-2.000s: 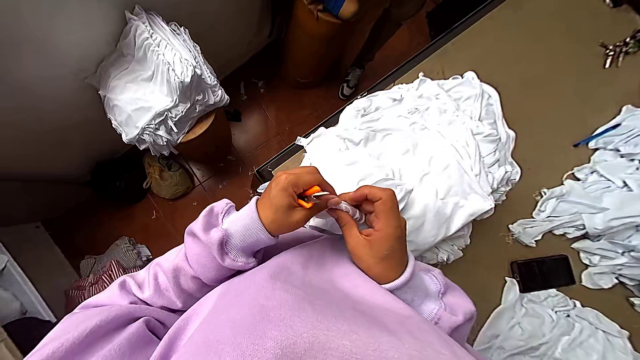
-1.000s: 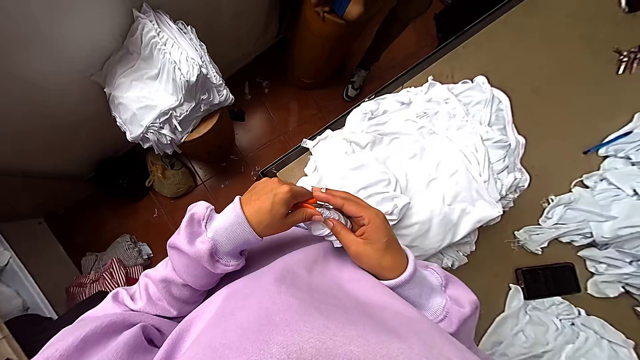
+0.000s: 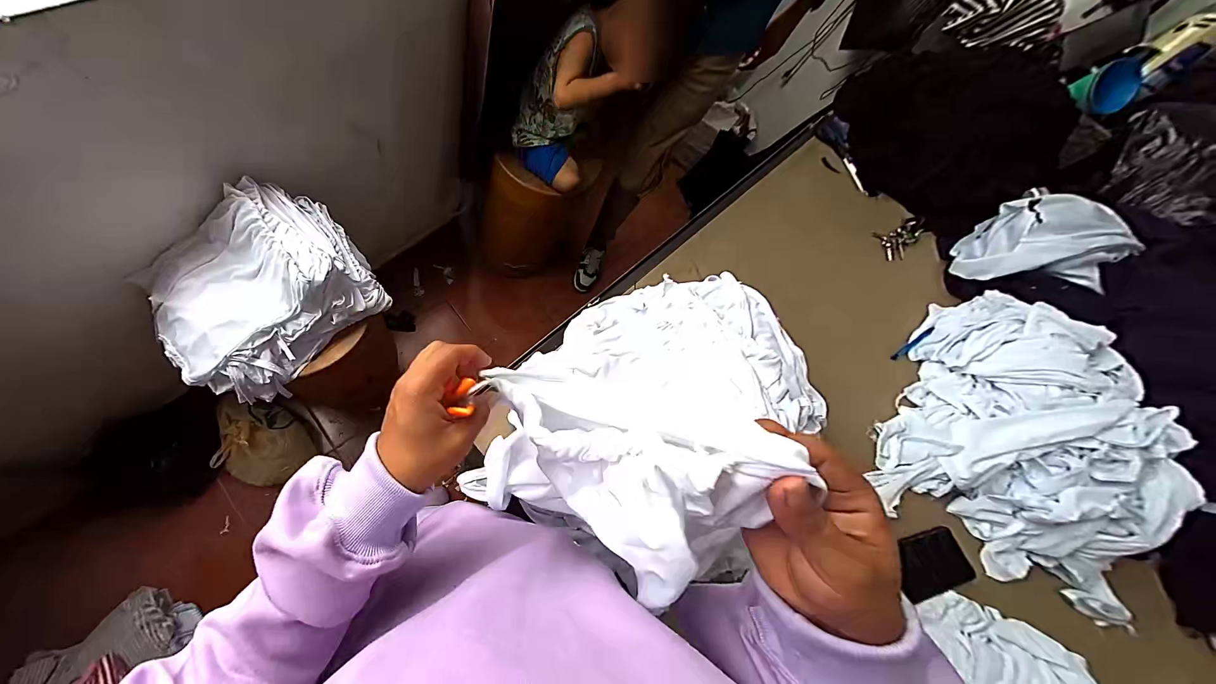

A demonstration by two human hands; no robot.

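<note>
My left hand (image 3: 437, 413) is closed around a small tool with orange handles (image 3: 462, 399), likely thread snips, and its fingertips meet one edge of a white cloth garment (image 3: 608, 456). The other end of that garment is pinched between the thumb and fingers of my right hand (image 3: 826, 532). The cloth spreads between the two hands above my lap. Just behind it, a heap of white garments (image 3: 693, 323) lies on the table's near edge. The blades of the tool are mostly hidden by my fingers and the cloth.
More white garments (image 3: 1026, 427) lie on the table (image 3: 779, 247) at right, beside a dark phone (image 3: 936, 562). Metal clips (image 3: 898, 237) and black fabric (image 3: 950, 123) are farther back. A white stack (image 3: 266, 285) rests on a round stool (image 3: 351, 366) at left. Two people are beyond the table.
My hands have moved apart, and the white garment is now spread between them; before, they were close together over a small bunch of cloth. The view has tilted up.
</note>
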